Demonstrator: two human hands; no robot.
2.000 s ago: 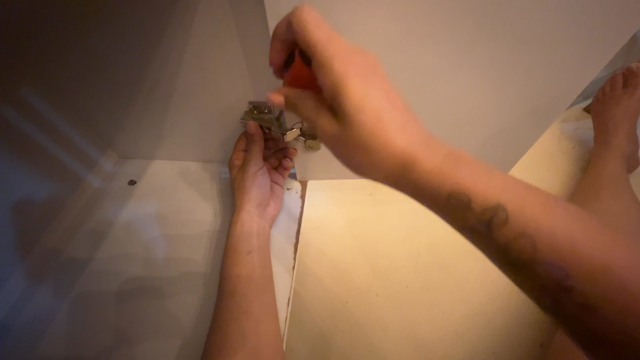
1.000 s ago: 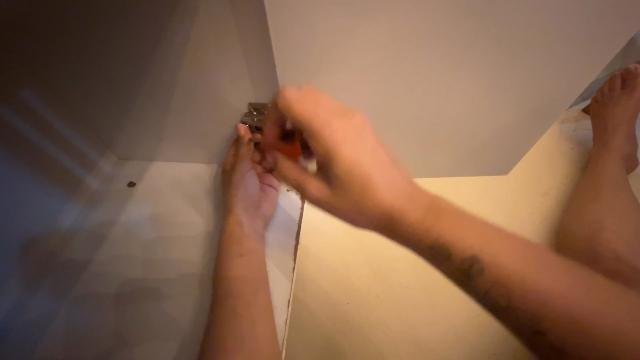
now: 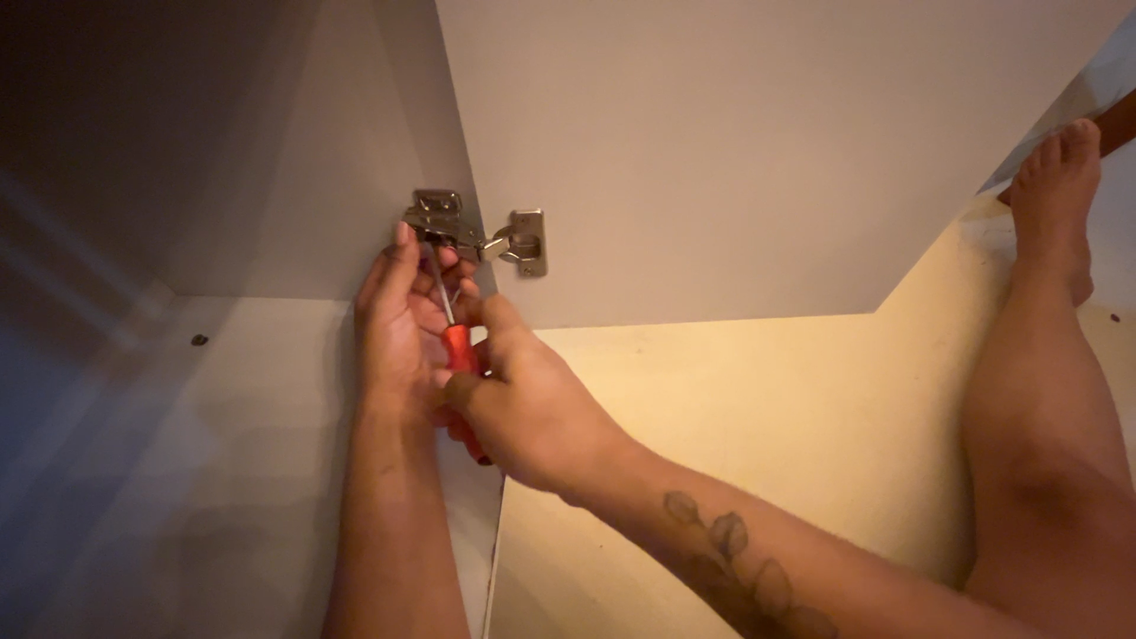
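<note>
A metal concealed cabinet hinge [image 3: 457,232] spans the corner between the cabinet side panel and the door. Its cup plate [image 3: 530,242] is seated on the door, and its mounting plate [image 3: 437,203] lies against the side panel. My left hand [image 3: 399,302] grips the hinge arm from below, with the thumb on its left end. In my right hand [image 3: 524,399] is a screwdriver with a red handle [image 3: 460,349]. Its shaft points up to the underside of the hinge arm; the tip is hidden there.
The grey cabinet door [image 3: 710,160] fills the upper right, its lower edge above the pale floor [image 3: 754,399]. The cabinet side panel [image 3: 337,160] and bottom panel [image 3: 240,444] lie left. A small dark spot [image 3: 200,340] marks the bottom panel. A bare foot [image 3: 1056,204] rests at right.
My right hand has moved down from above the hinge to below it, bringing the screwdriver along. The hinge's door side, covered by my right hand one second ago, now shows.
</note>
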